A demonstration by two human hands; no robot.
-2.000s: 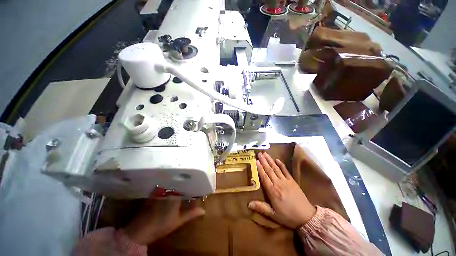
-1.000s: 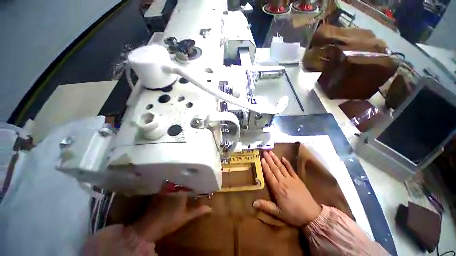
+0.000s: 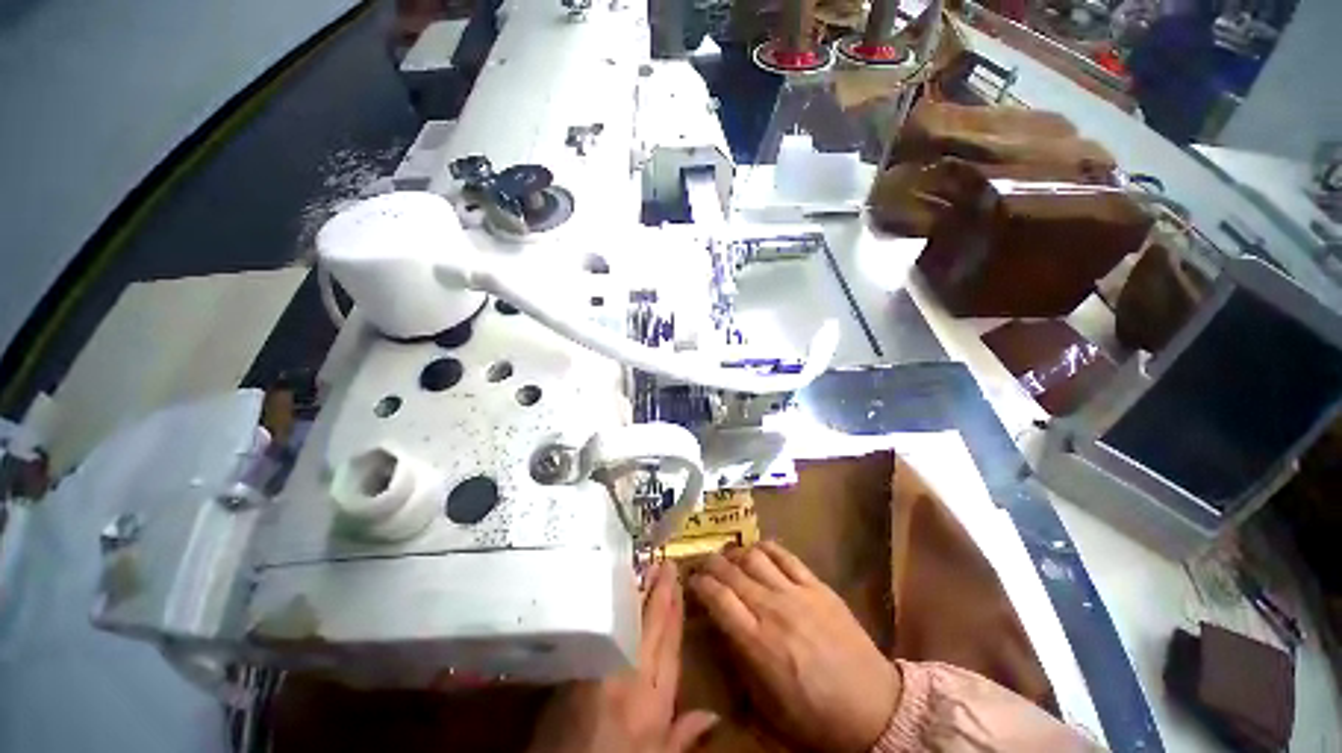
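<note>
The brown garment panel lies under the machine head and under both hands. The yellow presser clamp frame shows only at its back part; my fingers cover its front. My right hand lies palm down on the panel, fingertips at the clamp's front. My left hand is beside it, fingers pointing forward to the clamp, partly hidden by the machine head. Both hands press flat on the cloth, and neither is seen gripping it.
A control panel stands at right. Small brown pieces lie below it. Bundled brown work sits at back right. Thread cones stand behind. Pale cloth hangs at left. A dark metal plate edge borders the work area.
My left hand has come out from under the machine head, rightward to the clamp. My right hand has moved left, from beside the clamp to its front. The panel's right edge is more exposed.
</note>
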